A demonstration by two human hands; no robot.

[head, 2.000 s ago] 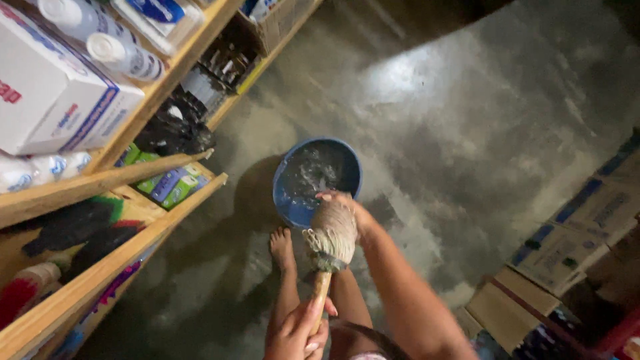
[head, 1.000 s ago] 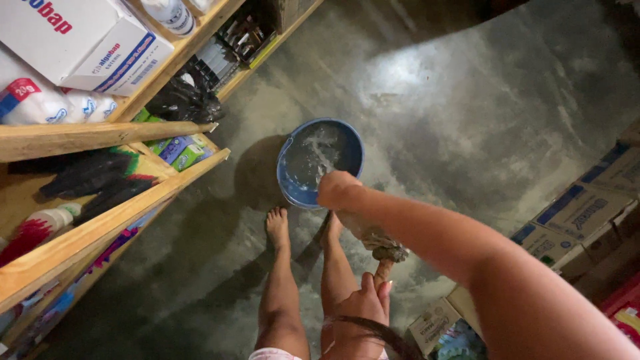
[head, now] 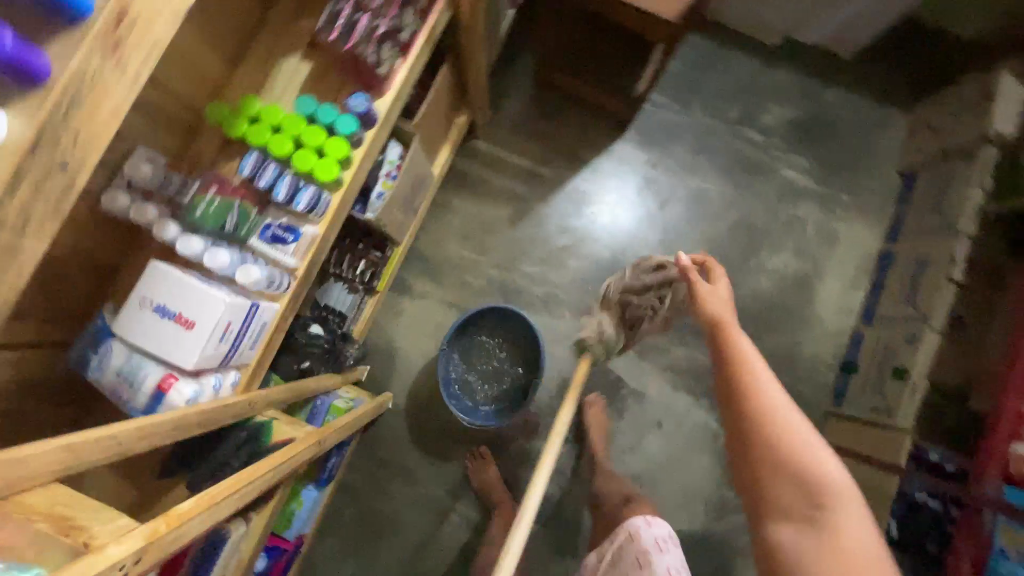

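Observation:
A string mop head [head: 640, 304], greyish and bunched, hangs off the floor to the right of a blue bucket [head: 490, 366] that holds water with some foam. My right hand [head: 708, 290] touches the far end of the mop strands, its thumb and fingers pinched at their edge. From the mop head a wooden handle [head: 550, 456] runs down to the bottom edge of the view. My left hand is out of view. My bare feet stand on the floor just behind the bucket.
At left, wooden shelves [head: 320, 264] hold bottles, jars and a white box [head: 192, 316]. Two wooden rails [head: 264, 472] jut toward the bucket. Cardboard boxes [head: 872, 344] line the right side, and a dark piece of furniture stands at the far end of the concrete floor.
The mop head, held over or beside the bucket earlier, is now to its right. My right hand has gone from wrapping the strands to their far end. My left hand has left the view.

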